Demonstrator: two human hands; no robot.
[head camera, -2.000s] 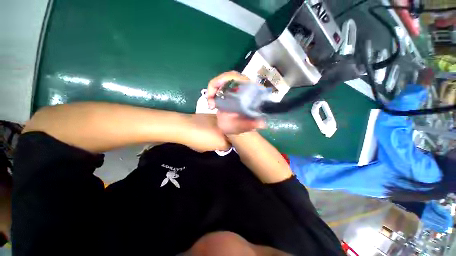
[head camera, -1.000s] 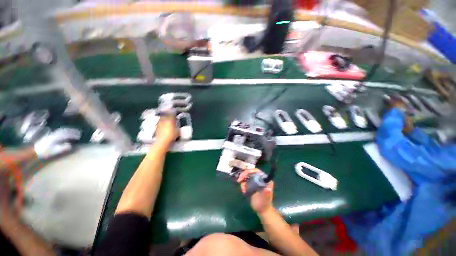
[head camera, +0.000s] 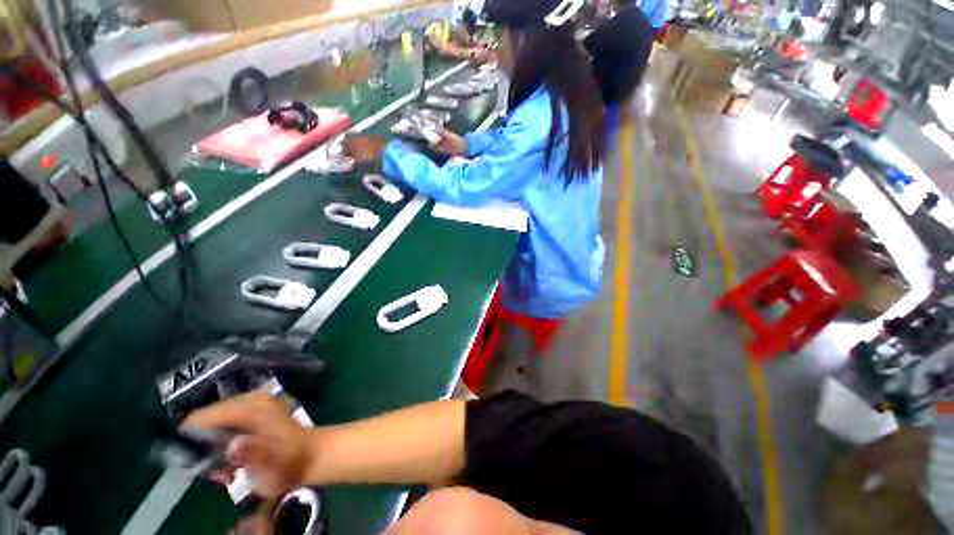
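My right hand (head camera: 256, 444) is at the lower left, closed around the grey electric screwdriver (head camera: 194, 451), which is blurred. The hand is in front of the screw feeder (head camera: 199, 376) marked "A1P" and hides part of it. A white looped plastic housing (head camera: 298, 512) shows at the bottom edge, below my right wrist. My left hand (head camera: 251, 519) shows only as a small, blurred patch of fingers against that housing, cut off by the picture's edge. Another white housing (head camera: 412, 308) lies alone on the green bench (head camera: 366, 366).
Several white housings (head camera: 317, 255) lie in a row on the conveyor. A pink-red package (head camera: 272, 138) is on its far side. Dark cords (head camera: 110, 167) hang at left. A co-worker in blue (head camera: 549, 199) handles parts beyond the bench. Red stools (head camera: 790, 298) stand right of the yellow-lined floor.
The view has swung to the right along the line. My left hand has come back from the housings on the conveyor to the bottom edge, beside a housing. My right hand still holds the screwdriver.
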